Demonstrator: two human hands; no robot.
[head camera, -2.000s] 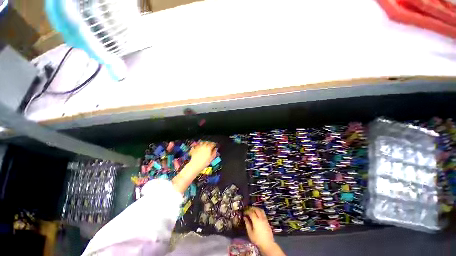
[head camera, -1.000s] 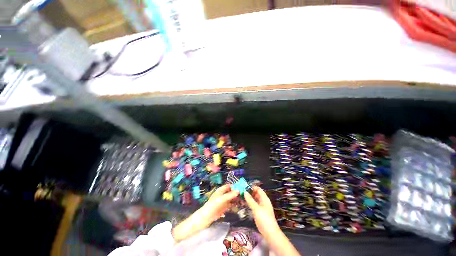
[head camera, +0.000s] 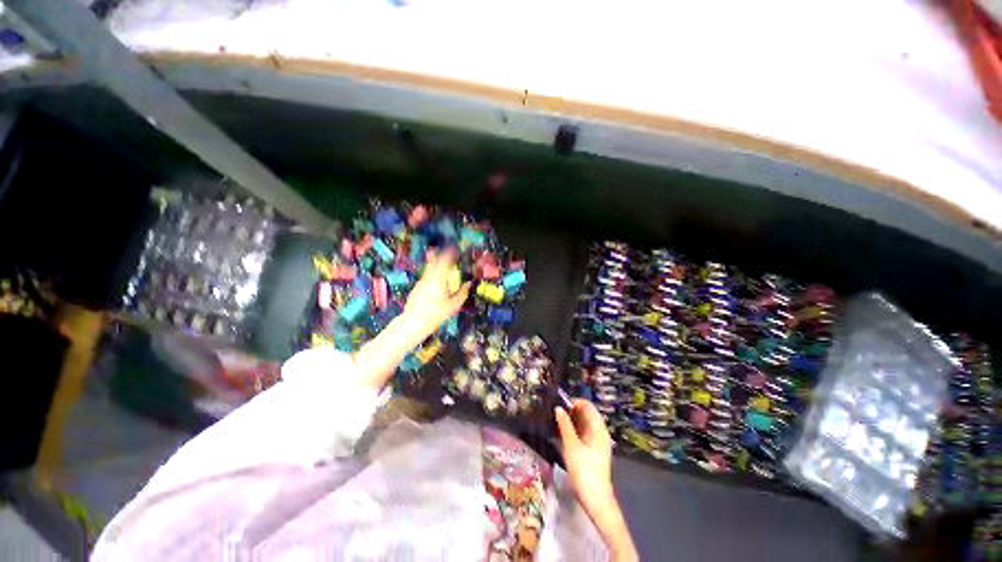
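Observation:
My left hand (head camera: 435, 294) reaches over the loose clip pile (head camera: 379, 288), a jumble of pink, teal, blue and yellow binder clips. A yellow patch shows at its fingers, but whether it holds a clip is unclear. My right hand (head camera: 586, 431) is at the lower left edge of the clamped assemblies (head camera: 703, 362), fingers bent together. A thin bright bit shows at its fingertips; I cannot tell if it is held. Between the hands lies a group of small unclamped parts (head camera: 501, 373), dark and pale gold.
A clear blister tray (head camera: 203, 263) with parts lies at the left, beside dark bins (head camera: 71, 209). A glossy blister tray (head camera: 876, 412) rests tilted on the clamped rows at the right. A slanted grey support (head camera: 181, 121) and the white shelf's wooden edge (head camera: 527, 99) are above.
One second ago both hands were together at a teal clip. Now they are apart: left over the clip pile, right by the clamped rows. The teal clip no longer shows between them. The view has tilted.

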